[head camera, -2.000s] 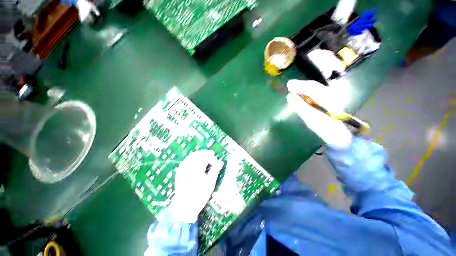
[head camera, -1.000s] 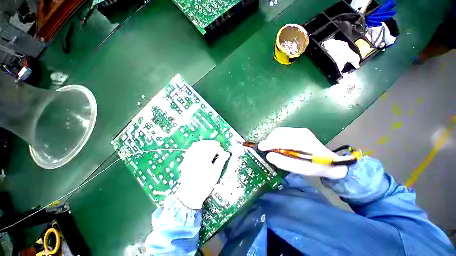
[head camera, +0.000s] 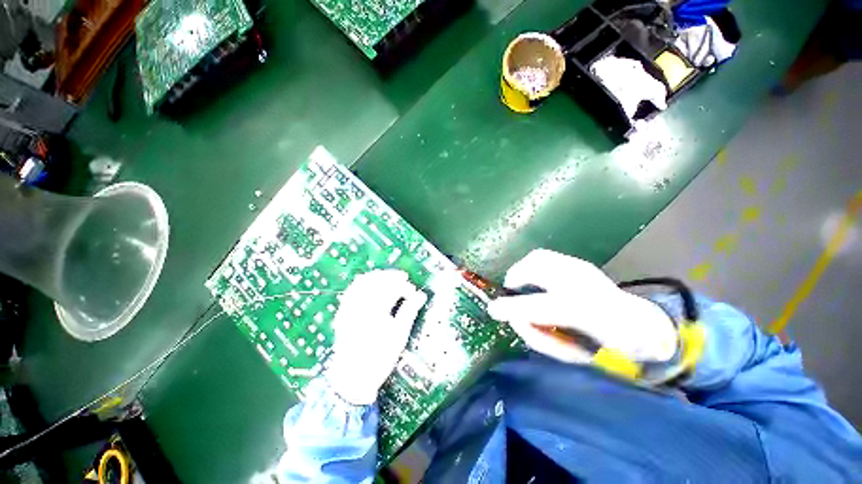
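A green circuit board [head camera: 293,331] lies at an angle on the green bench in front of me. My left hand [head camera: 373,331], in a white glove, rests over its middle; a thin solder wire [head camera: 180,342] runs from the left to its fingers. My right hand [head camera: 586,307], also gloved in white, is closed around a soldering iron [head camera: 564,334] with a brown-orange shaft and yellow-and-black handle. The iron's front end is at the board's upper right edge. Whether it touches a joint is not clear.
A clear hood [head camera: 113,260] stands left of the board. A yellow tin [head camera: 531,74] and black parts tray [head camera: 605,90] are at the upper right. Other boards [head camera: 194,43] lie at the far side. A yellow ring [head camera: 113,466] is at the lower left.
My right hand has come down from near the tin to the board's right edge with the iron. My left hand has stayed over the board. Another board has come into view at the upper left.
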